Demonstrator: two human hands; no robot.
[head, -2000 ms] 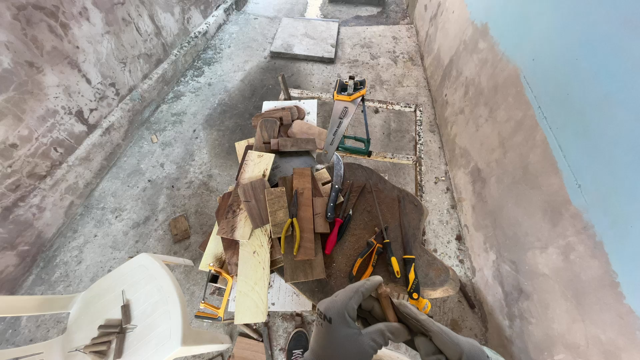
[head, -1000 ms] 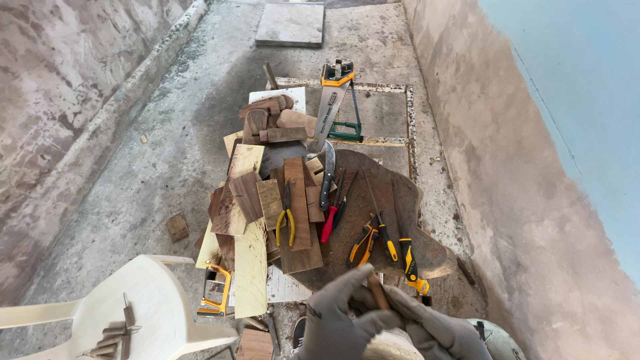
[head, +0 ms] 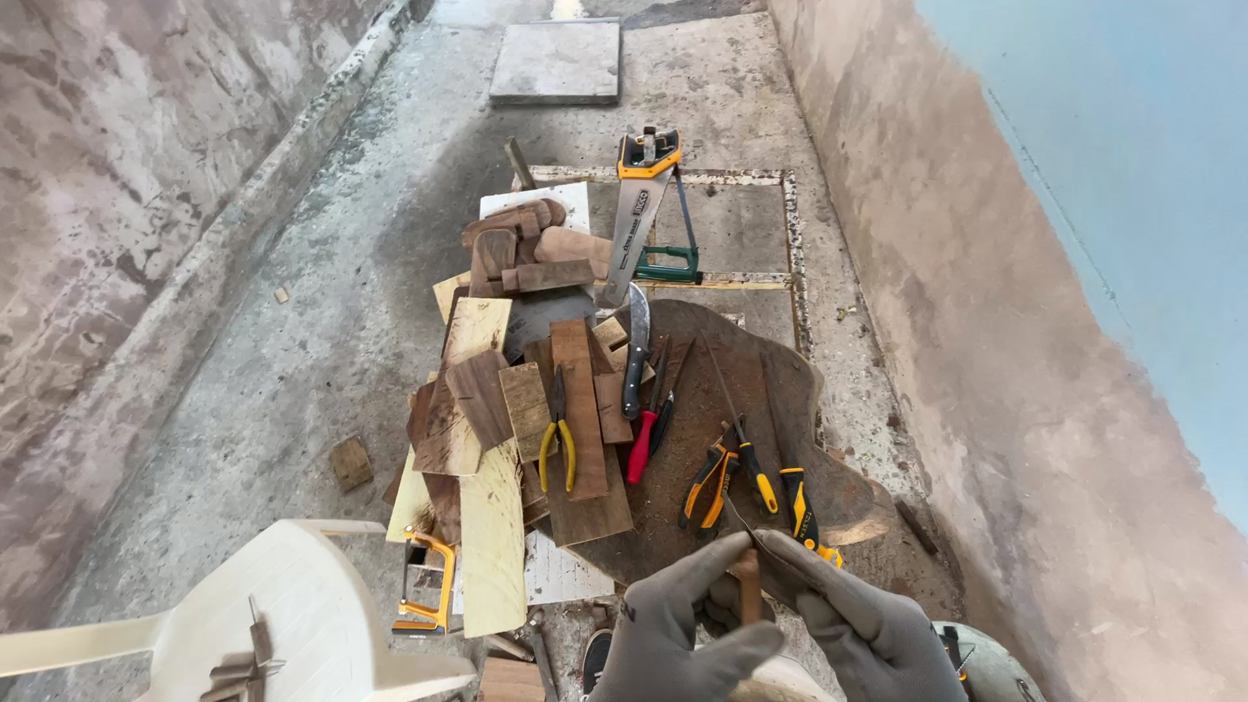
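Note:
My left hand (head: pixel 697 619), in a grey glove, holds a small brown piece of wood (head: pixel 749 585) between thumb and fingers. My right hand (head: pixel 858 609), gloved too, lies against the wood's far side with its fingers extended; a thin dark pointed edge (head: pixel 738 514) shows at the fingertips, and its hidden part cannot be identified. Beyond the hands, on a dark wooden slab (head: pixel 721 390), lie orange-and-black pliers (head: pixel 710 483), a file with a yellow-and-black handle (head: pixel 756 473), another yellow-and-black handled tool (head: pixel 798 502) and a red-handled tool (head: pixel 643 447).
Left of the slab are stacked boards (head: pixel 580 409), yellow-handled pliers (head: pixel 558 439) and a small yellow-framed saw (head: pixel 444 580). A knife (head: pixel 637 351), a handsaw (head: pixel 639 214) and a green-framed saw (head: pixel 671 263) lie farther off. A white plastic chair (head: pixel 322 595) holds small pieces. Walls flank both sides.
A thin dark edge now shows at my right fingertips, where none was visible before. Both hands stay together around the small wood piece.

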